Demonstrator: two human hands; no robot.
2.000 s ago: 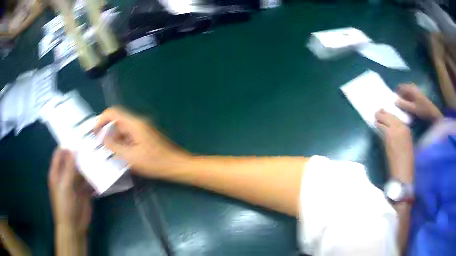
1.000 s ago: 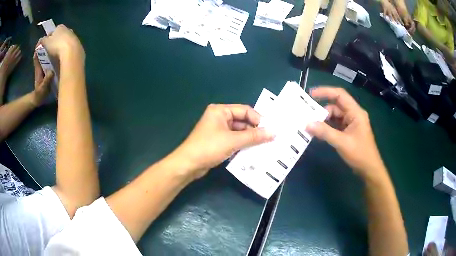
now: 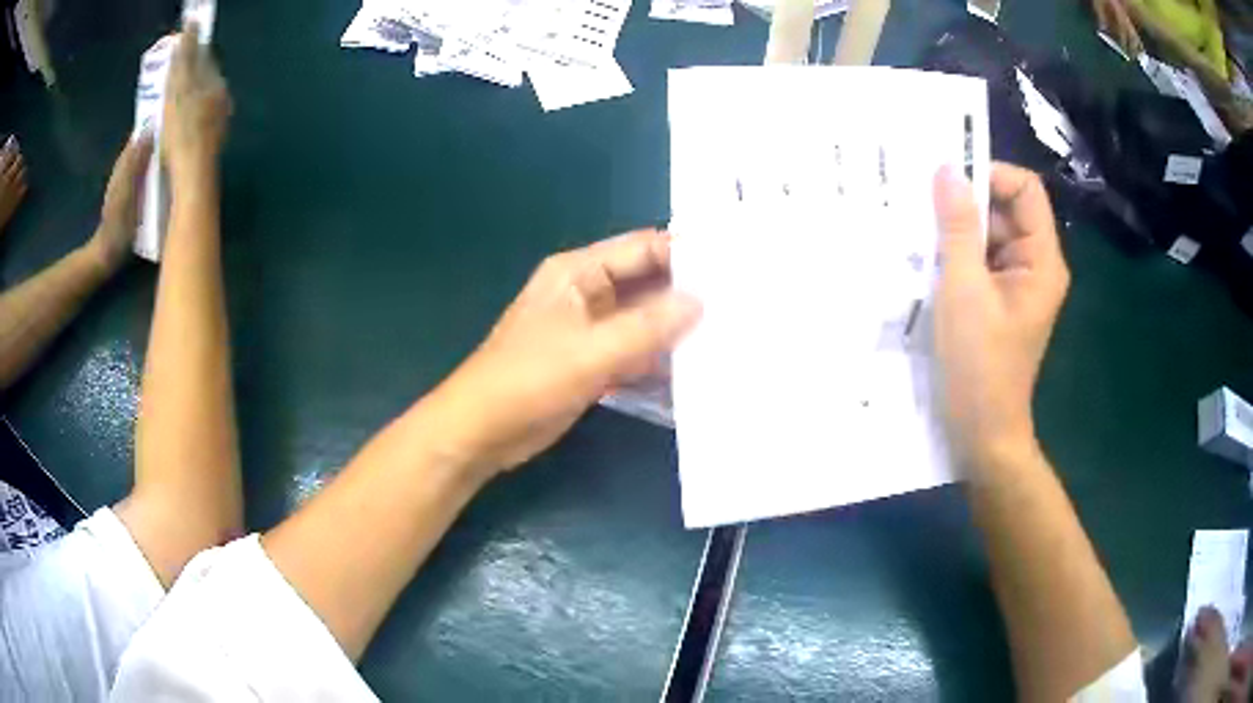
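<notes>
An unfolded leaflet sheet (image 3: pixel 811 302), white with a few short dark bars, is held up over the dark table seam. My left hand (image 3: pixel 584 343) pinches its left edge, thumb in front, fingers partly hidden behind. My right hand (image 3: pixel 1003 302) grips its right side, thumb on the printed face. Another white paper edge (image 3: pixel 639 405) shows below my left hand, mostly hidden behind the sheet; I cannot tell whether it is held or lies on the table.
A leaflet pile (image 3: pixel 509 41) lies up the table. Cream rack posts (image 3: pixel 859 30) stand behind the sheet. Black goods (image 3: pixel 1141 165) lie upper right. A small carton (image 3: pixel 1226 423) is at the right edge. Neighbours' hands hold a long white box (image 3: pixel 150 165) at left and white paper (image 3: pixel 1215 577) lower right.
The paper between my hands has opened from a narrow folded leaflet into a wide sheet, raised upright. My right hand has moved slightly right. The neighbour's hands at left have shifted on the box.
</notes>
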